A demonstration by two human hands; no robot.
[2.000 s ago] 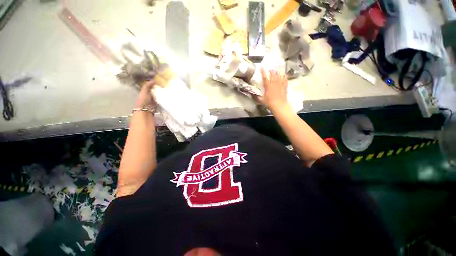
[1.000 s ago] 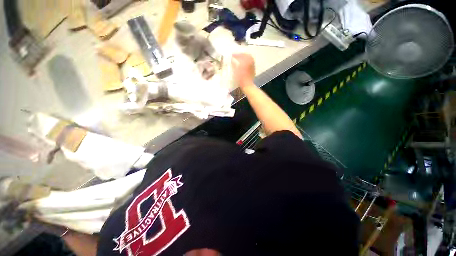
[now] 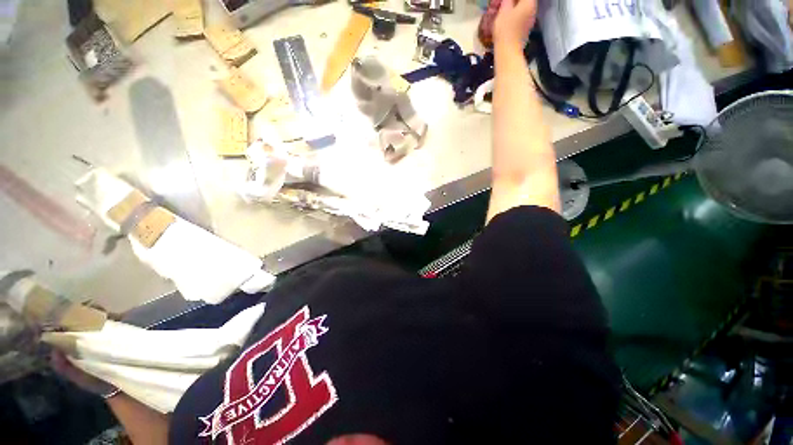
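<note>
My left hand [image 3: 74, 369] is at the lower left, partly hidden under a cream-white cut-piece bundle [image 3: 156, 352] with a tan ticket, which it holds against my body. My right hand [image 3: 515, 22] is stretched to the top edge, at a red object [image 3: 489, 24] beside a white printed bag. The hand partly covers this object, so its grip is unclear. Another white cut-piece bundle [image 3: 196, 261], tied and with a tan ticket [image 3: 141, 219], lies at the table's front edge. More white bundles [image 3: 348, 187], overexposed, lie in the middle.
Tan tickets [image 3: 230, 130], a dark metal block [image 3: 297, 74], a yellow-orange strip [image 3: 346, 48], grey fabric pieces [image 3: 383, 96] and navy strips [image 3: 456, 65] lie on the table [image 3: 52, 113]. The white bag [image 3: 600, 30] and a power strip [image 3: 650, 122] are right. A fan [image 3: 752, 156] stands beyond.
My right hand has moved from the white bundles up to the red object. My left hand has gone to the lower left with the large bundle. The view has turned right.
</note>
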